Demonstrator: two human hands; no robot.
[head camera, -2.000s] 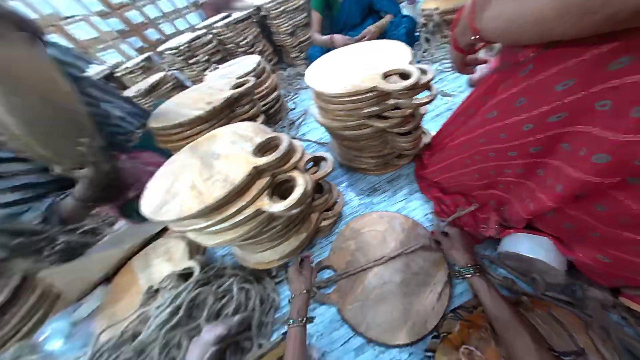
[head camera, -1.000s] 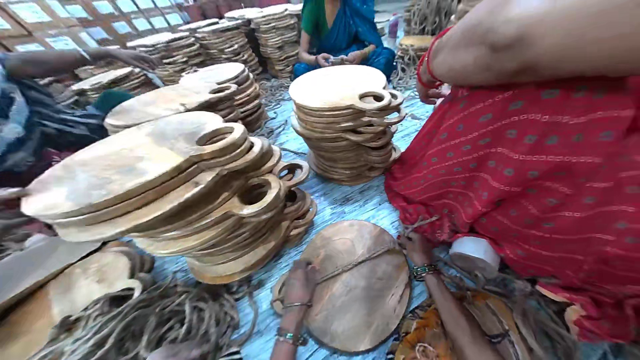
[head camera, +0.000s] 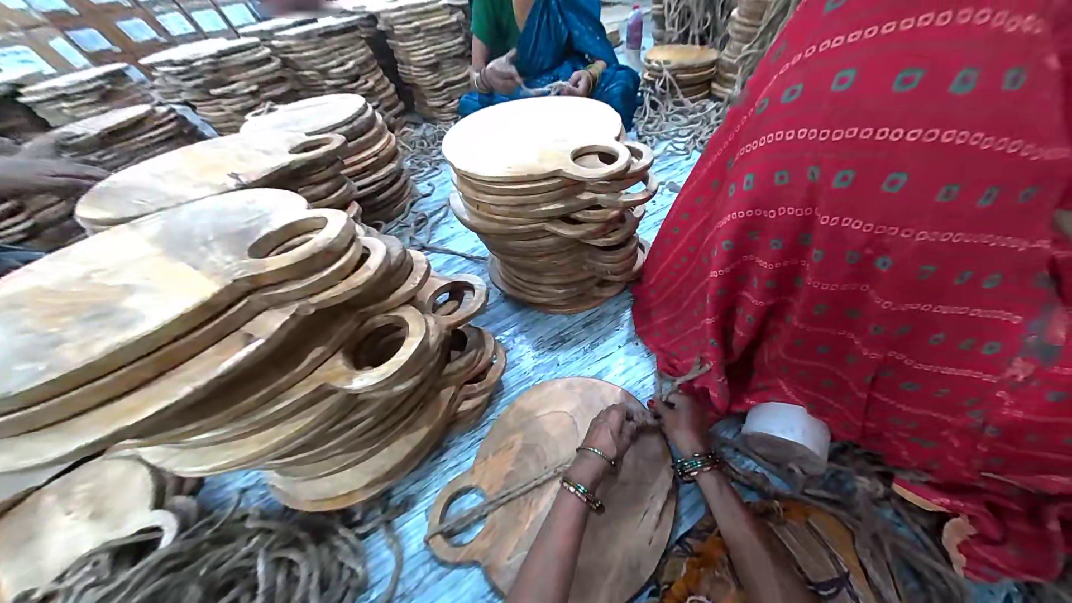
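A round wooden board (head camera: 536, 435) with a ring handle lies flat on the blue floor covering, low in the view. A cord (head camera: 511, 502) runs through the ring and across the board's face. My left hand (head camera: 615, 431), with bangles at the wrist, is closed on the cord near the board's far right edge. Right beside it, my right hand (head camera: 680, 423) pinches the cord's end part, a frayed end standing up above the fingers. The fingertips of both hands nearly meet.
Tall stacks of like boards stand at left (head camera: 167, 293) and ahead (head camera: 536, 142). Loose cord (head camera: 251, 561) is heaped lower left. A white roll (head camera: 787, 431) lies beside a person in red cloth (head camera: 879, 209) at right. Another person (head camera: 553, 59) sits behind, holding cord.
My left hand has moved from the handle side of the board up and right along the cord to beside my right hand. The view has shifted somewhat.
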